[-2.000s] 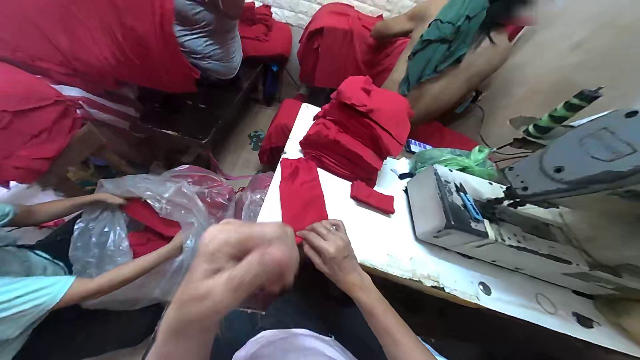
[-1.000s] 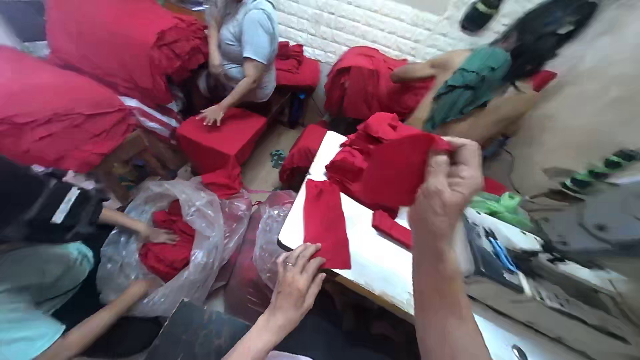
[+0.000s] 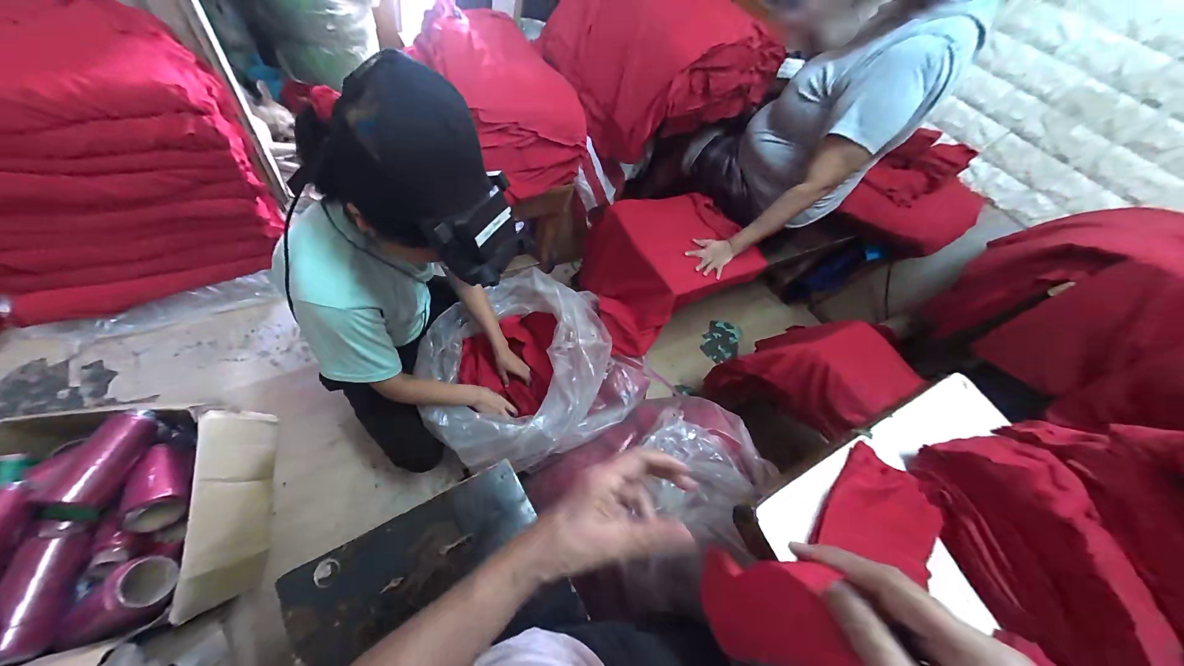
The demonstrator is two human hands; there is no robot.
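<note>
My left hand (image 3: 615, 518), blurred, is raised with its fingers apart and holds nothing, above a clear plastic bag (image 3: 689, 444). At the lower right my right hand (image 3: 879, 601) grips a red fabric piece (image 3: 772, 606) by its side, near the edge of a white sewing table (image 3: 957, 573). On that table a flat red fabric piece (image 3: 879, 509) lies just beyond my right hand. Beside it, to the right, rises a heap of red fabric pieces (image 3: 1036, 536).
A person (image 3: 347, 305) crouches with both hands in a plastic bag of red cloth (image 3: 583, 370). Another person (image 3: 832, 120) rests a hand on red-covered goods. A cardboard box of thread cones (image 3: 231, 518) stands at left, a dark metal-like panel (image 3: 407, 564) below centre, and stacked red fabric (image 3: 120, 166) behind.
The view has swung far to the left. My right hand, raised with red fabric one second ago, is now low by the table edge. My left hand has left the flat piece on the table.
</note>
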